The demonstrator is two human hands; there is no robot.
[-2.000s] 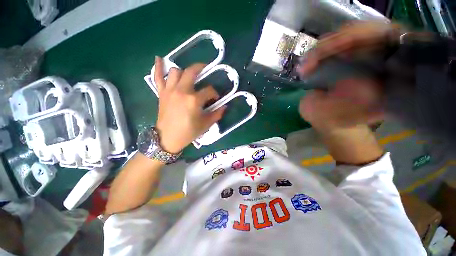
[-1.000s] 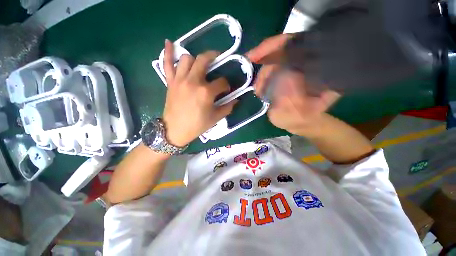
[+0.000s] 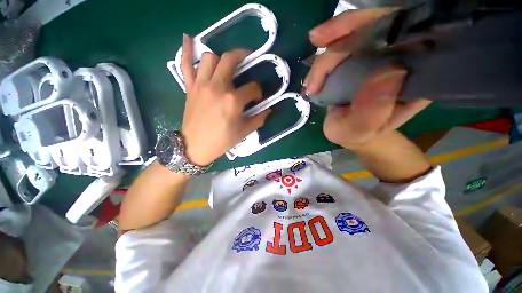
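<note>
Three white looped housings (image 3: pixel 292 129) lie fanned on the green surface in front of me. My left hand (image 3: pixel 220 106) lies over their solid ends with fingers spread, holding them down. My right hand (image 3: pixel 366 97) is gripped around a dark grey electric screwdriver (image 3: pixel 435 63), partly blurred. The driver's front end is beside the rounded tip of the nearest housing; whether it touches a screw there is hidden by my fingers.
Stacked white housings (image 3: pixel 100 123) lie at the left, with a small white looped part (image 3: pixel 35 184) and a flat white bar (image 3: pixel 91 197) below. Clear plastic wrap (image 3: pixel 17 43) is at the far left. A pale rail (image 3: pixel 48 14) runs at the upper left.
My right hand and the driver have moved left from the metal feeder box to the housings' rounded ends. The feeder is now mostly hidden. My left hand stays on the housings.
</note>
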